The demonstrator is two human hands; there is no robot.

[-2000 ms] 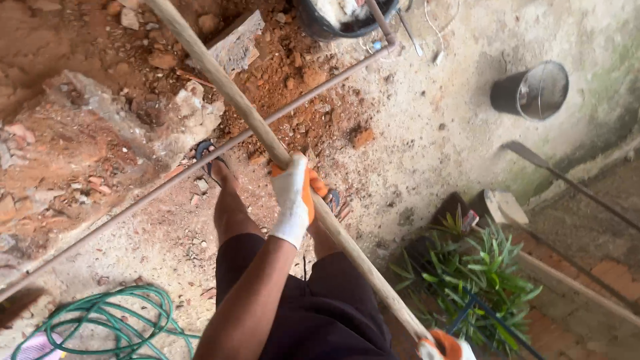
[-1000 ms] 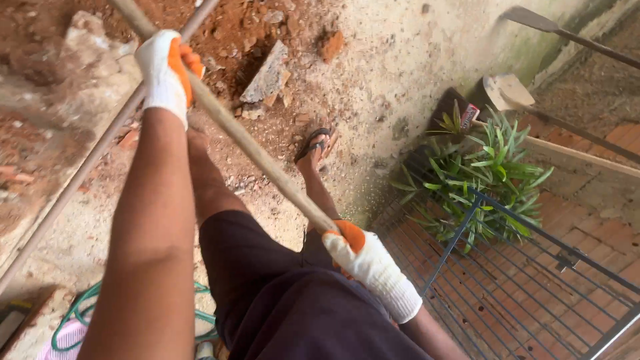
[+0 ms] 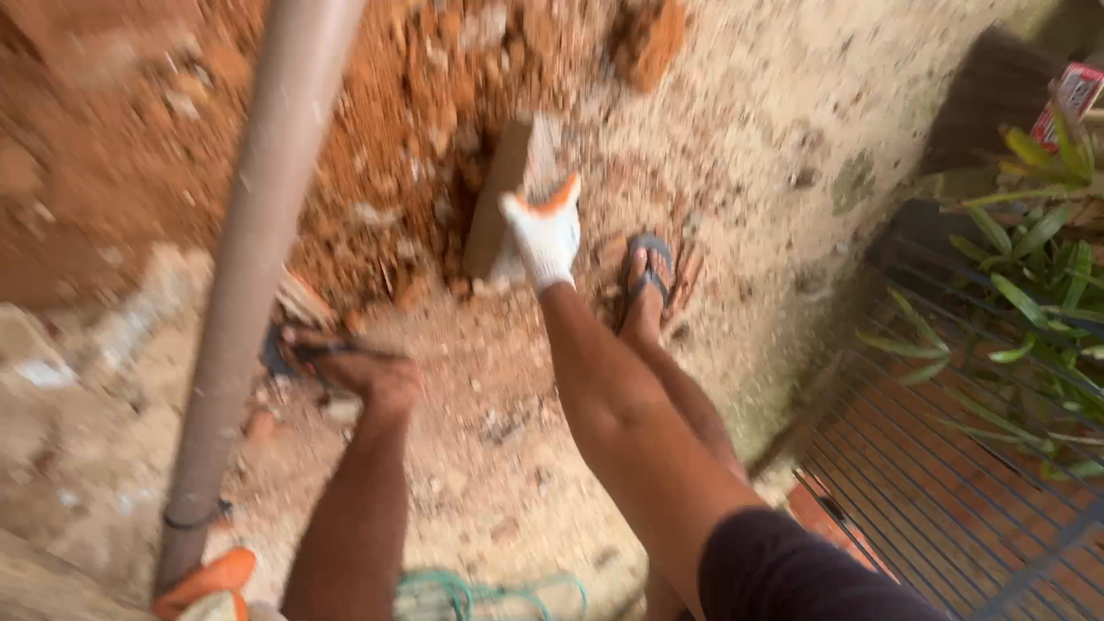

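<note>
My right hand [image 3: 545, 231], in a white glove with an orange palm, reaches down over a broken slab of concrete [image 3: 498, 203], thumb and forefinger apart; whether it touches the slab cannot be told. My left hand [image 3: 211, 591], in a like glove, is cut off by the lower left edge, beside the low end of a brown pipe [image 3: 250, 250]. What its fingers close on is hidden. A blurred wooden piece [image 3: 56, 578] lies at the lower left corner.
Loose reddish soil and rubble [image 3: 388, 103] lie ahead, with a brick chunk [image 3: 653, 43]. My sandalled feet [image 3: 647, 272] flank the ground below. A metal grille [image 3: 940, 457] and leafy plant [image 3: 1035, 302] stand right; a green hose [image 3: 466, 591] lies at the bottom.
Both hands were on a long wooden pole before. My right hand has let go of it and moved to the concrete slab. The view has shifted strongly.
</note>
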